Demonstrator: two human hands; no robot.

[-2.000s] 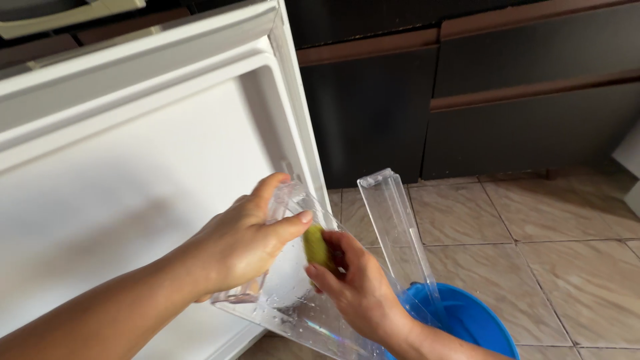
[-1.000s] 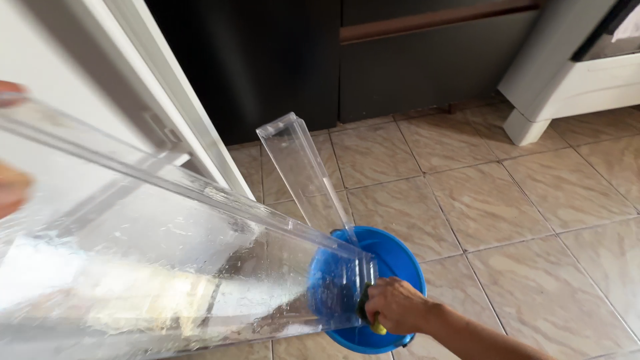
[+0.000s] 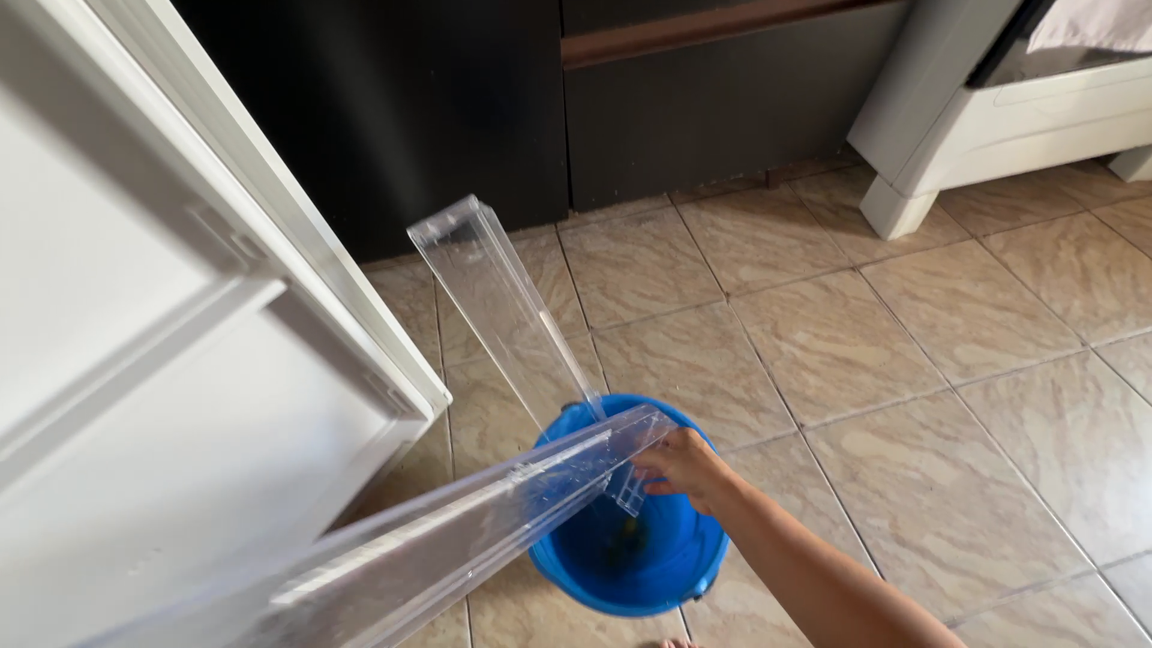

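A long clear plastic refrigerator door shelf [image 3: 423, 522] slants from the lower left to above a blue bucket [image 3: 634, 576]. My right hand [image 3: 679, 468] grips its far end over the bucket. Wet drops or marks show on the plastic. A second clear plastic shelf [image 3: 504, 297] stands tilted with its lower end in the bucket and its upper end leaning out toward the dark cabinet. Something yellowish [image 3: 627, 535] lies blurred inside the bucket. My left hand is outside the view.
An open white refrigerator door [image 3: 225, 360] stands on the left. Dark cabinets [image 3: 720, 117] run along the back, and a white stove [image 3: 972, 135] with a cloth is at the upper right. Beige floor tiles [image 3: 864, 342] surround the bucket. Toes [image 3: 677, 643] show at the bottom edge.
The yellow-green sponge, in my right hand in the earlier frames, has left it. The held shelf has turned from its broad side to a narrower one. My left hand has gone out of view.
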